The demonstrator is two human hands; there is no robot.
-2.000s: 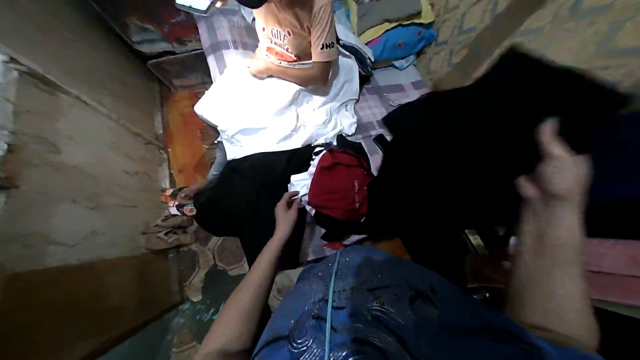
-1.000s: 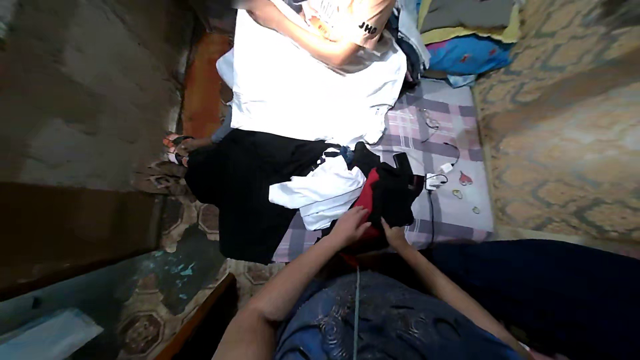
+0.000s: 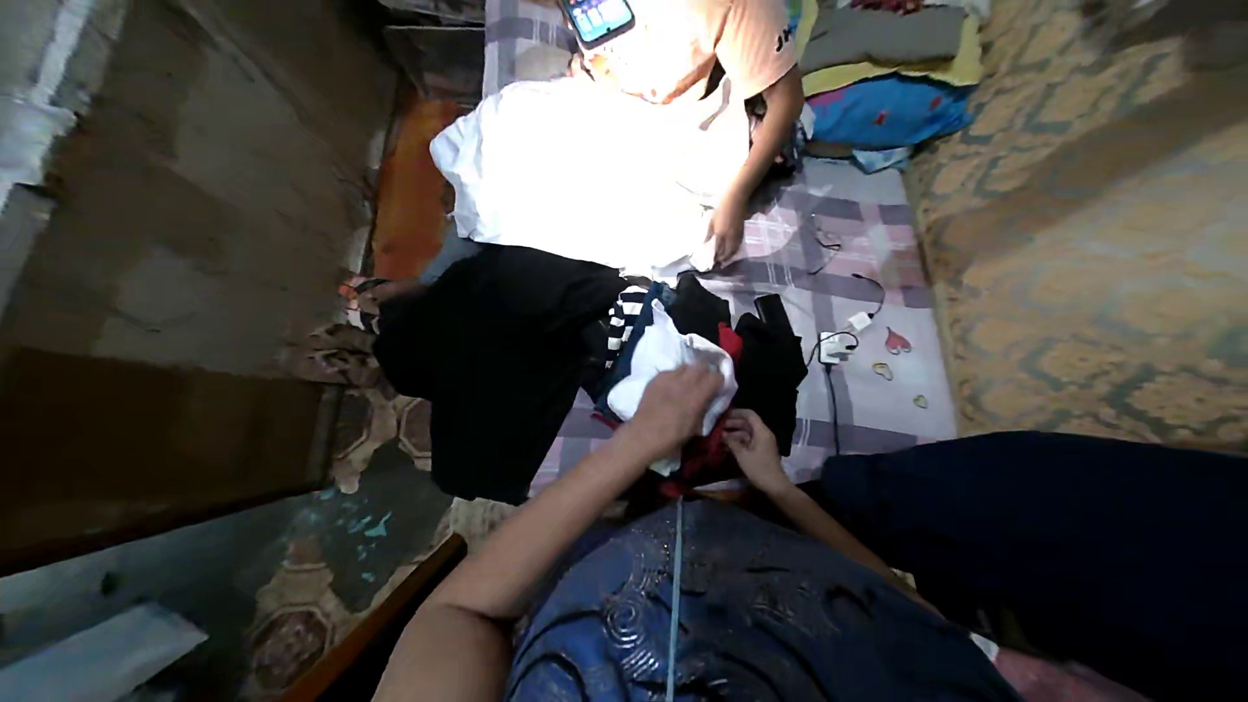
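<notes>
My left hand (image 3: 678, 405) grips a crumpled white cloth (image 3: 648, 366) low in the middle of the bed. Just right of it, my right hand (image 3: 753, 441) touches a red garment (image 3: 707, 458), its fingertips at the fabric's edge. A black garment (image 3: 775, 375) lies beside the red one. To the left, a large black garment (image 3: 497, 361) hangs over the bed's edge. Between them a black-and-white striped cloth (image 3: 624, 317) shows. Farther off, a brightly lit white garment (image 3: 595, 175) is spread before another person, whose hand (image 3: 724, 232) rests at its edge.
A power adapter with cables (image 3: 837, 347) lies on the plaid bed sheet (image 3: 877, 419) at the right. Folded bedding (image 3: 887, 107) is stacked by the patterned wall. A phone (image 3: 598, 18) is near the other person. Dark blue cloth (image 3: 1053, 546) lies at my right.
Two seconds ago a black garment was raised at my right hand; now that hand is low at the red garment. My left hand has moved onto the white cloth since one second ago.
</notes>
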